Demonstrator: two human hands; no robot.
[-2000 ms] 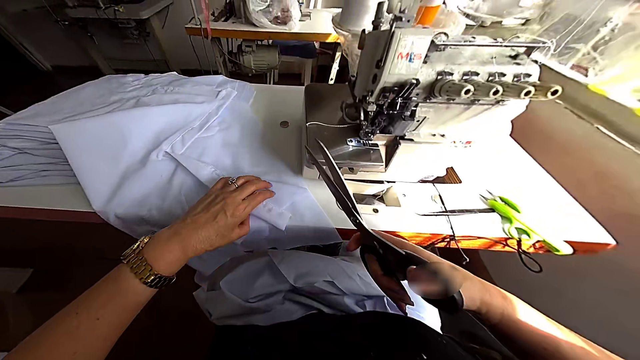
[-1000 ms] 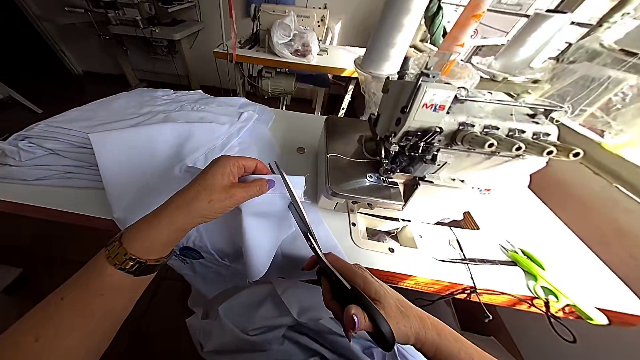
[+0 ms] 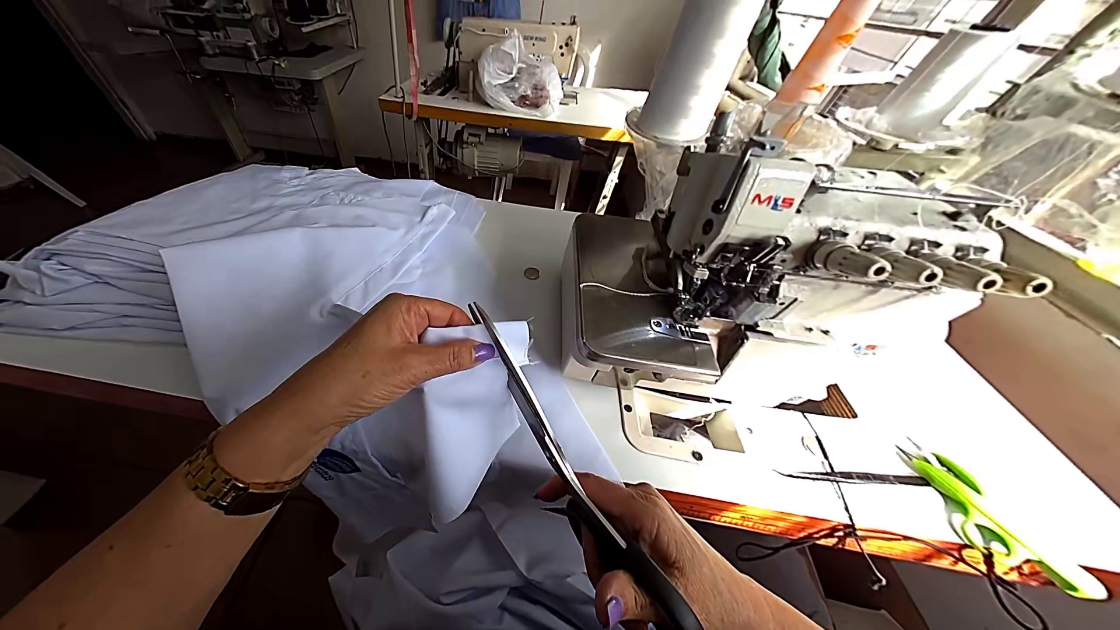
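Note:
My left hand (image 3: pixel 407 350) pinches a folded end of pale blue fabric (image 3: pixel 468 429) between thumb and fingers. Black-handled scissors (image 3: pixel 534 407) are in my right hand (image 3: pixel 643 542), their blades pointing up and left across the cloth just right of my left thumb. The blades look nearly together; whether cloth lies between them I cannot tell. Below, more of the fabric hangs over the table's front edge, with a dark blue printed mark near my left wrist. A pile of pale blue garments (image 3: pixel 114 262) lies on the table at the left.
An overlock sewing machine (image 3: pixel 744 254) stands right of the fabric. Green-handled scissors (image 3: pixel 971 507), a dark pointed tool (image 3: pixel 849 478) and a black cord (image 3: pixel 840 490) are at the table's front right. A small round disc (image 3: pixel 531 273) lies left of the machine. Another sewing machine (image 3: pixel 516 52) stands behind.
Two seconds ago my left hand lay flat on the fabric and the scissors stood open; now that hand holds a fabric end up at the blades, which have come closer together. The view has shifted somewhat.

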